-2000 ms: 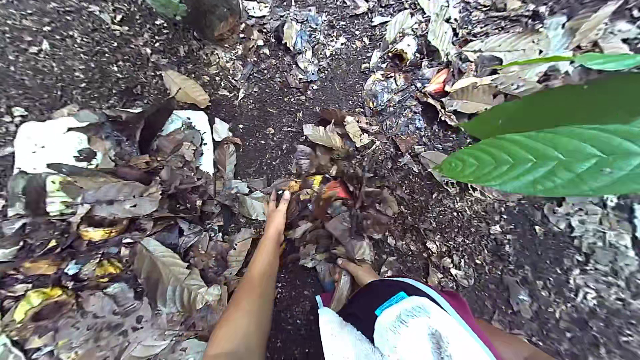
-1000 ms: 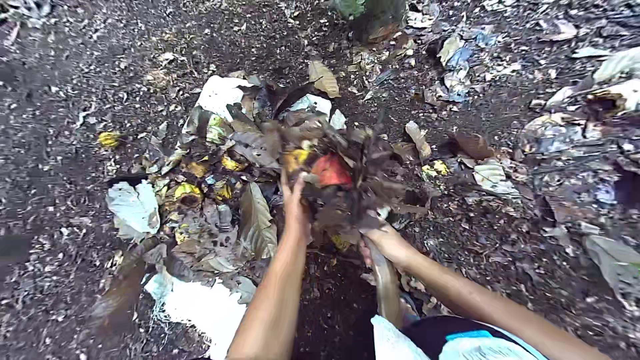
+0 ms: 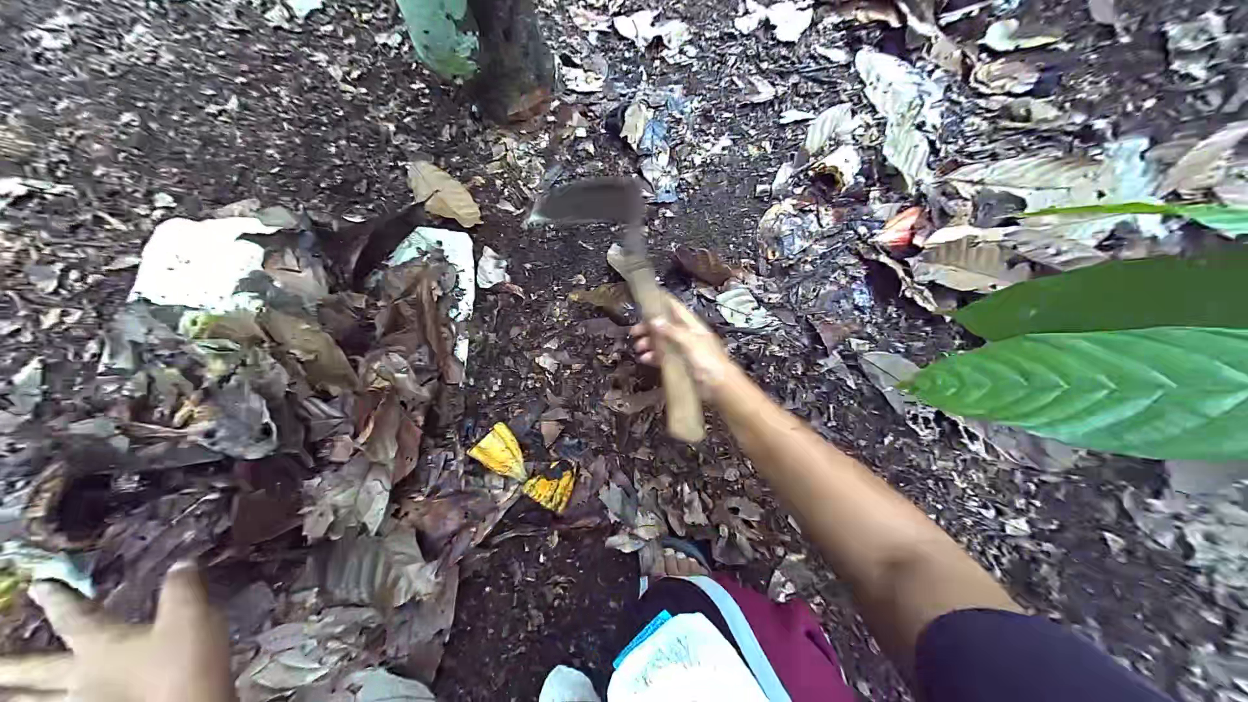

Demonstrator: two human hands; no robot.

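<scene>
My right hand is closed around the wooden handle of a short tool with a wide curved metal blade, which is blurred and points up and left above the soil. At the lower left, my left hand is blurred, its fingers spread and nothing seen in it, near a heap of dry brown leaves. Between the hands, yellow pod husk pieces lie on the ground, just right of the heap.
A tree trunk rises at the top. Large green leaves hang at the right. Pale sheet-like pieces lie under the heap's upper side. My sandalled foot stands at the bottom centre, and leaf litter spreads at the upper right.
Both hands were together at a clump of leaves with red and yellow pieces. Now they are apart, the left at the lower left and the right forward with the tool raised.
</scene>
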